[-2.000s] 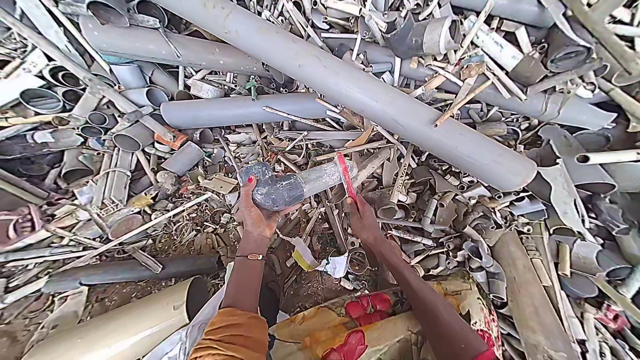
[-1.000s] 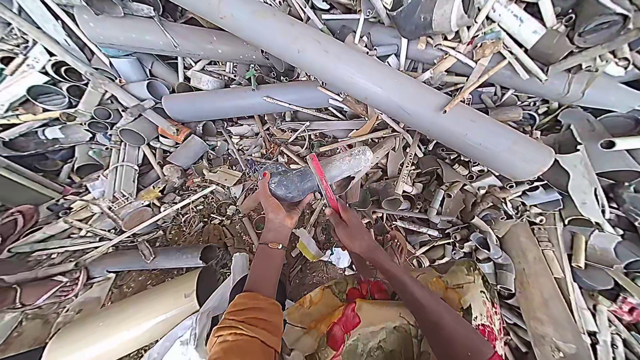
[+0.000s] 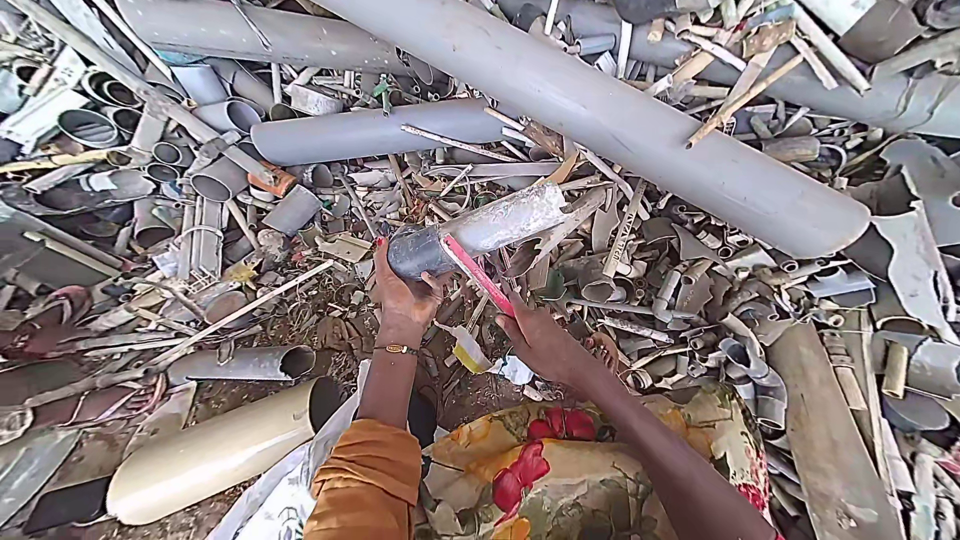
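Note:
A grey plastic pipe piece [image 3: 504, 219] with a dark grey fitting [image 3: 417, 252] at its near left end lies tilted up to the right, its far end broken and jagged. My left hand [image 3: 405, 292] holds it by the dark fitting, from below and the left. In my right hand [image 3: 544, 337] is a narrow red tool [image 3: 478, 274], whose kind I cannot tell. Its far end lies against or just over the pipe, close to the fitting's edge. The fingers of my right hand wrap its lower end.
Heaps of scrap plastic pipes lie all around. A long thick grey pipe [image 3: 600, 120] crosses behind the hands, with a shorter grey pipe [image 3: 375, 133] to its left. A cream pipe [image 3: 217, 454] lies at the lower left. Patterned cloth [image 3: 555, 465] covers the lap.
The held pipe piece has turned in my left hand; the fitting's bend seen at first no longer shows. The red tool has shifted from the pipe's middle toward the fitting.

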